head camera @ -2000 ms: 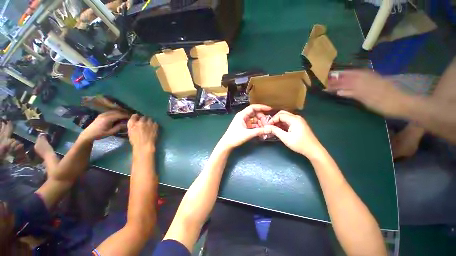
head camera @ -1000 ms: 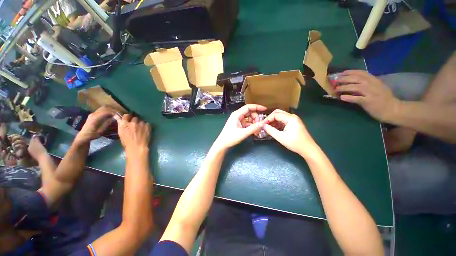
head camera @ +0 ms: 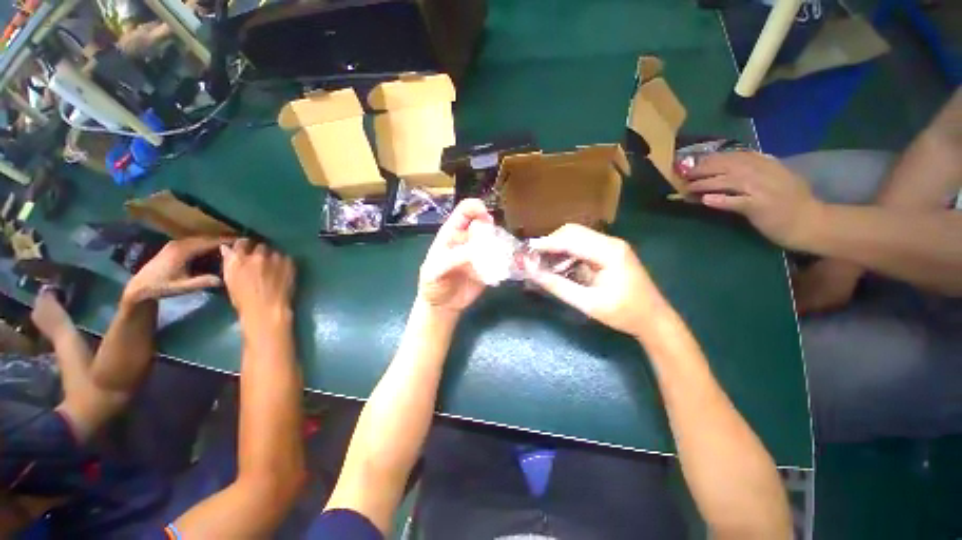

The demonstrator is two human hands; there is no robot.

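Note:
A crinkled clear plastic bag [head camera: 496,253] with dark and reddish bits inside is held between both my hands. My left hand [head camera: 456,258] grips its left, whitish end with palm partly turned up. My right hand [head camera: 593,276] pinches its right end between thumb and fingers. Just behind my hands an open carton stands with its tan lid [head camera: 562,192] upright; its tray is mostly hidden by my hands and the bag.
Two open cartons [head camera: 353,216] with shiny bags stand at left, a dark carton [head camera: 487,164] beside them. A person's hand [head camera: 751,190] works at another open carton [head camera: 659,121] at right. Another person's hands [head camera: 216,276] are at left. A large dark unit [head camera: 348,47] stands behind.
My hands have raised and spread, and more of the bag shows between them. The view has shifted, so the bench items sit further left. The right person's hand is at the open carton.

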